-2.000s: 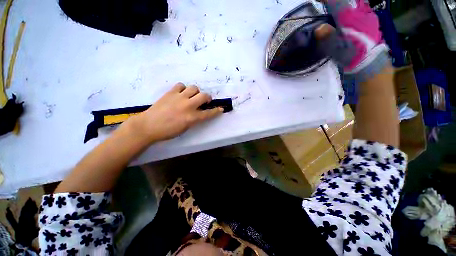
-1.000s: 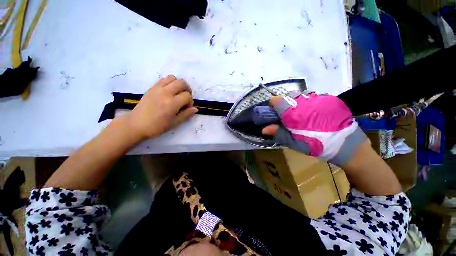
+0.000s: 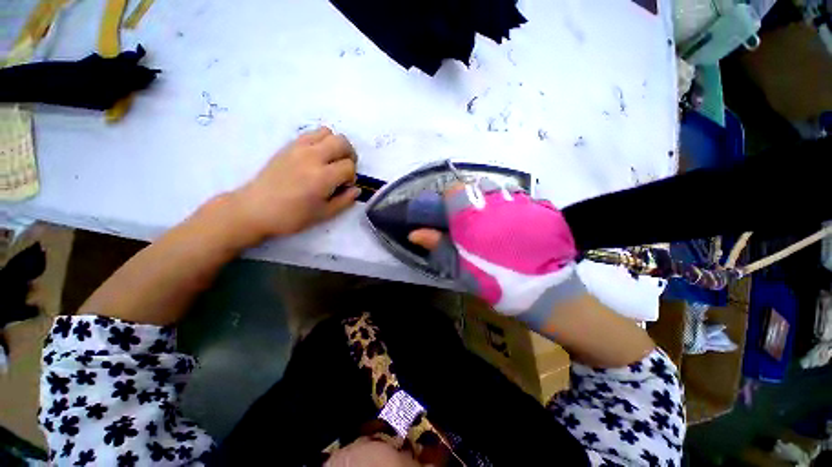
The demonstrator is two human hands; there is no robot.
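The black fabric strip (image 3: 368,185) lies near the front edge of the table, with a thin yellow line of the template showing in it. Only a short piece shows between my left hand and the iron. My bare left hand (image 3: 306,182) rests over the strip with bent fingers; what is under the fingers is hidden. My right hand (image 3: 511,246), in a pink, white and grey fingerless glove, grips the steam iron (image 3: 401,217). The iron's tip points left, just right of my left fingers, and its body covers the strip's right part.
Black cut pieces (image 3: 429,32) lie beyond the work. A black bundle (image 3: 73,80) crosses yellow strips (image 3: 110,32) at left, above a pale marked strip (image 3: 18,150). A black band (image 3: 702,205) and patterned cord (image 3: 675,264) trail right. Cardboard boxes (image 3: 511,351) stand below.
The iron came down from the upper right onto the strip, then slid left towards my left hand. Less of the strip shows now. The view has shifted, so the table items appear further right.
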